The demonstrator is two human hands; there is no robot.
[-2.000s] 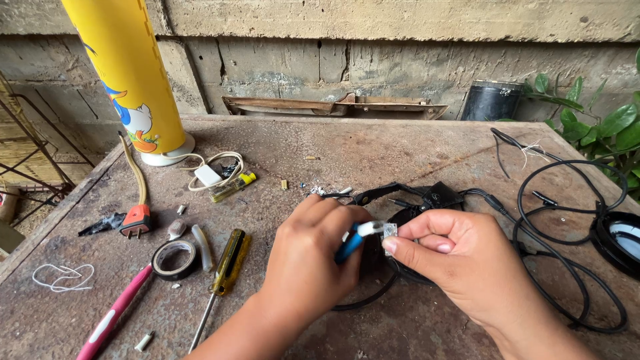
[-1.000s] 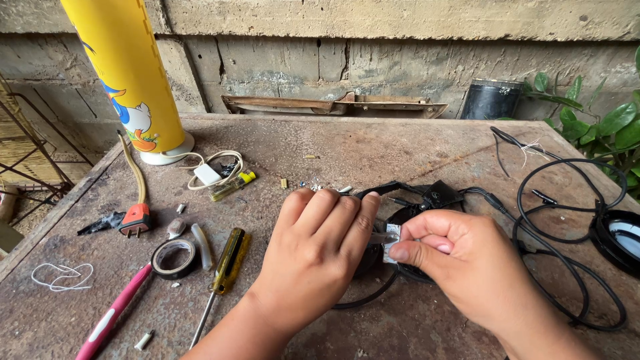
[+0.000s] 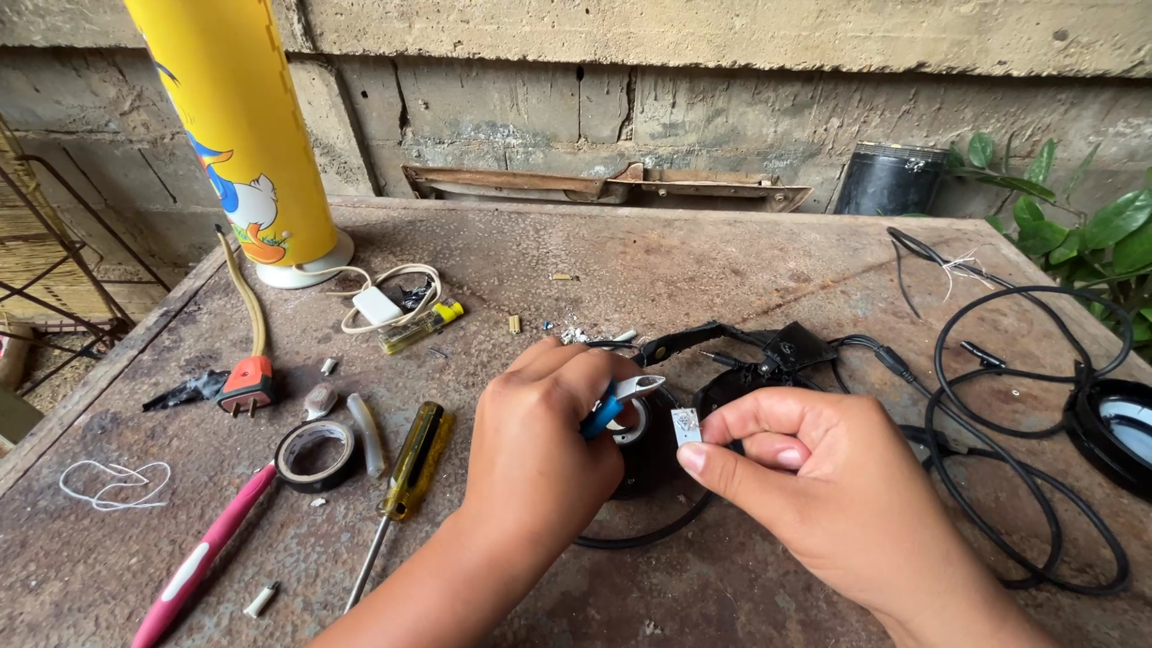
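Observation:
My left hand [image 3: 549,423] is closed around a small blue-handled cutting tool [image 3: 621,400], whose metal tip points right. Between the thumb and fingers of my right hand [image 3: 801,459] is a small whitish rectangular piece [image 3: 686,426] with a rough dark mark, just right of the tool's tip and apart from it. Black headphones [image 3: 720,382] with a cable lie under and behind both hands, partly hidden. White crumbs [image 3: 573,334] are scattered behind my left hand.
At left lie a screwdriver [image 3: 418,459], black tape roll [image 3: 315,456], pink-handled tool [image 3: 207,558], orange plug [image 3: 247,382] and white thread [image 3: 115,486]. A yellow cylinder [image 3: 243,126] stands at the back left, beside a coiled cable [image 3: 436,292]. Black cables [image 3: 945,378] and a round black part [image 3: 1116,432] lie right.
The cutting tool's tip, hidden behind my left hand one second ago, shows again. It is now apart from the whitish piece, which my right hand still holds.

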